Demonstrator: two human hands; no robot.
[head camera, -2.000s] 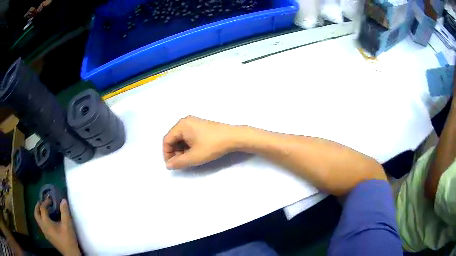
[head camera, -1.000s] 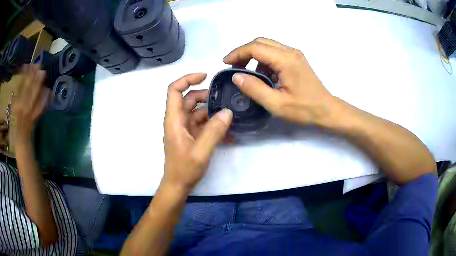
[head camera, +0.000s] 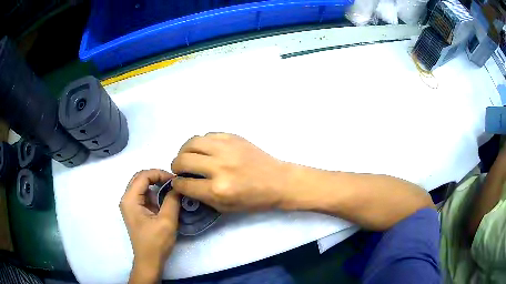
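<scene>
A dark grey plastic housing (head camera: 195, 221) lies low over the white foam sheet (head camera: 310, 116), its hollow side with the round centre boss facing up. My left hand (head camera: 151, 213) grips its left wall with thumb and fingers. My right hand (head camera: 222, 175) lies over its top right part, fingertips bunched at the upper left rim beside my left thumb. The right fingers hide much of the housing. Whether they hold a small part cannot be seen.
Stacked housings (head camera: 108, 130) stand at the left, a taller stack behind them. Loose housings (head camera: 28, 188) lie on the green bench. A blue bin (head camera: 222, 29) is beyond the sheet. Boxes (head camera: 444, 33) stand far right. A neighbour's arm and green clothing (head camera: 471, 216) show at the right edge.
The view has shifted, showing the blue bin again. My right hand has moved from the housing's right side across its top to the upper left rim. The left neighbour's hand is gone from view.
</scene>
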